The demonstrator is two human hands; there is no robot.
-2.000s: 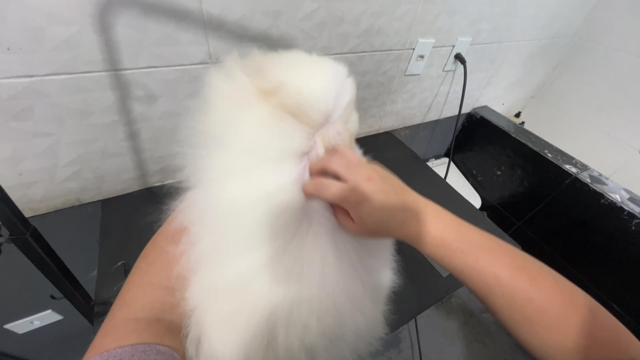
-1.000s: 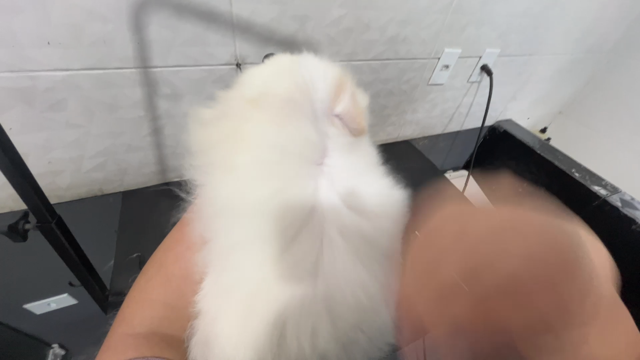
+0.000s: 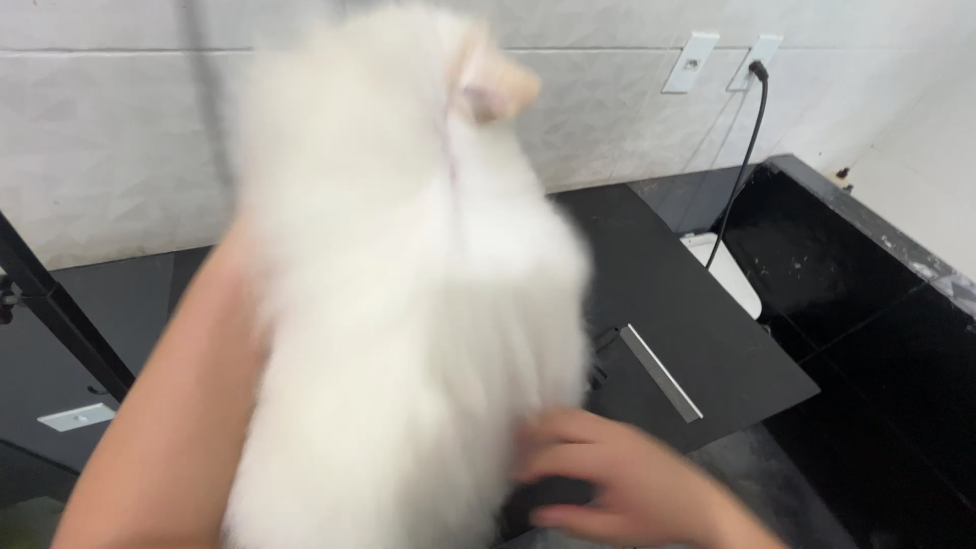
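A fluffy white dog [image 3: 396, 290], seen from behind and blurred by motion, stands or sits upright on a black table [image 3: 663, 305]. One pale tan ear shows at its upper right. My right hand [image 3: 595, 473] is at the dog's lower right side, its fingertips at the fur and its thumb apart from the fingers. My left forearm runs up along the dog's left side; the left hand is hidden behind the fur. A metal comb [image 3: 662, 374] lies on the table to the right of the dog.
A black metal post [image 3: 65, 320] stands at the left. On the tiled wall are two outlet plates [image 3: 691, 62], one with a black cord [image 3: 743, 168] plugged in. A black-tiled tub [image 3: 862, 305] is at the right, with a white object [image 3: 724, 274] near its edge.
My right hand has left the dog's upper back, where it was two seconds ago, and is now at its lower right side. The comb has come into sight.
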